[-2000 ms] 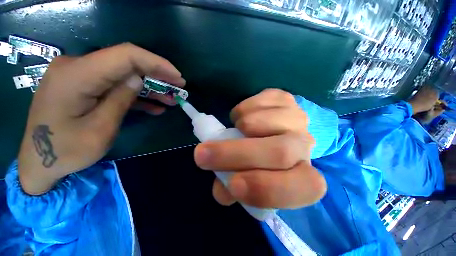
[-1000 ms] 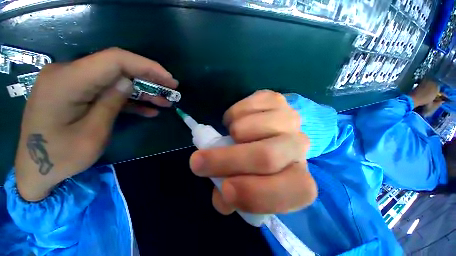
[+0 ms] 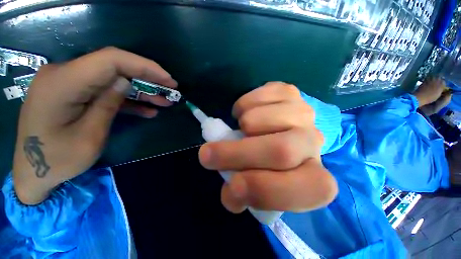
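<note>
My left hand [image 3: 76, 111] holds a narrow green and white USB board [image 3: 154, 91] between thumb and fingers, with its whitish end piece [image 3: 174, 95] pointing right. The fingers hide the board's other end. My right hand [image 3: 275, 152] is closed around a white squeeze bottle [image 3: 217, 130], tilted up to the left. Its green needle tip [image 3: 191, 106] is just to the right of and below the end piece, with a small gap between them. The middle of the bottle is hidden by my fingers.
Loose USB boards [image 3: 22, 59] lie on the green mat [image 3: 242, 50] at the left, partly behind my left hand. A clear tray with rows of boards [image 3: 376, 68] is at the far right. Another person's hands [image 3: 432, 93] and blue sleeve are beyond my right arm.
The needle tip was at the board's end two seconds ago and is now off it, to the right and below. My left hand with the board has shifted slightly left.
</note>
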